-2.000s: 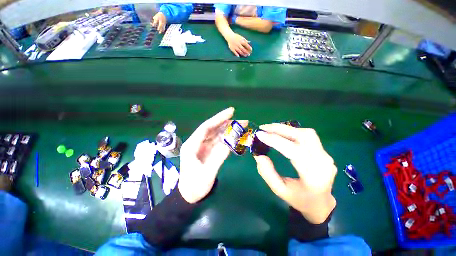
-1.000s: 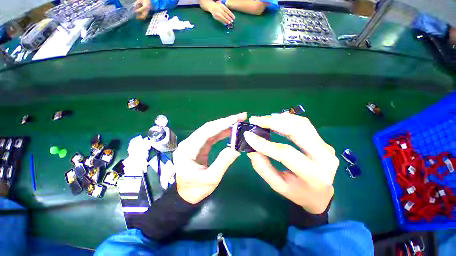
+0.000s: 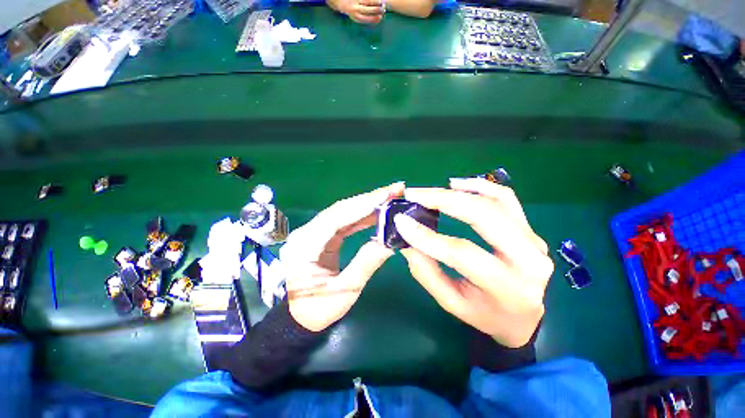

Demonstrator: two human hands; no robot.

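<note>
A smartwatch unit (image 3: pixel 418 219) with a glossy black screen is held between both hands in the middle of the view. The screen lies against the case, whose pale edge shows at the left. My left hand (image 3: pixel 336 260) grips the unit's left side between thumb and fingertips. My right hand (image 3: pixel 482 257) grips its right side, with a finger lying across the screen. The fingers hide part of the unit, and I cannot tell whether it is fully closed.
A pile of open units (image 3: pixel 147 273), wipes (image 3: pixel 222 251), a bottle (image 3: pixel 265 222) and a phone (image 3: pixel 219 314) are at left. A blue basket (image 3: pixel 682 204) of red clamps (image 3: pixel 674 277) is at right. More units lie along the bench. A person's hands (image 3: pixel 363 10) are opposite.
The unit was open with its flex cable showing; the screen now lies against the case. Both hands have come together around it. Units on the far left have shifted right.
</note>
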